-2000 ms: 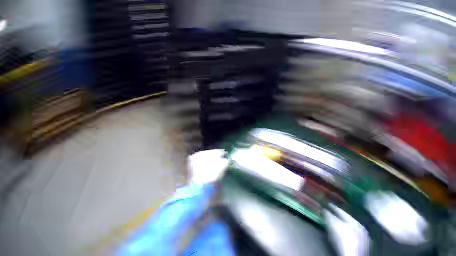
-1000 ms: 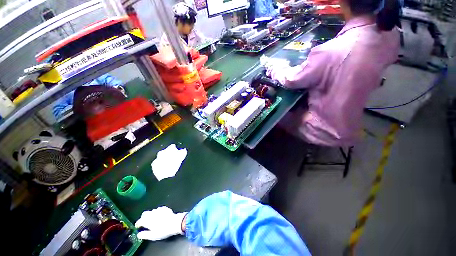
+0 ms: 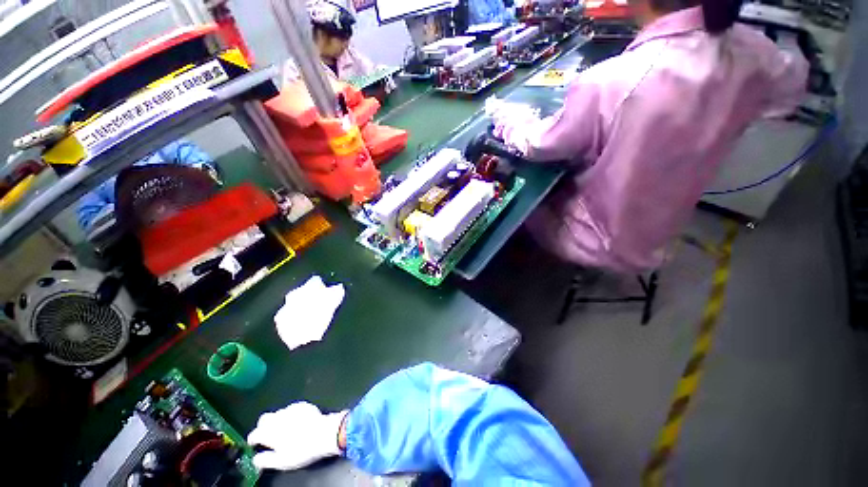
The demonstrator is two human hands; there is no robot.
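A green circuit board lies at the bottom left, cut off by the picture's edge. It carries a grey finned heatsink, dark red wound rings and small silver-topped cans. My right hand, in a white glove below a blue sleeve, has its fingertips at the board's right edge; whether they grip it is unclear. My left hand is out of the picture. A green cup with dark contents stands behind the board. A crumpled white cloth or paper lies beyond the cup.
Another board lies farther along the green bench. A person in pink sits beside it, one gloved hand over the bench. A panda-shaped fan and an orange-red bin stand at left. More people and boards are behind.
The blurred view has turned to the bench and steadied. Over the last second the scene shifted slightly left; my right hand stays at the board's edge. The pink-clad person's far arm now reaches out to the right.
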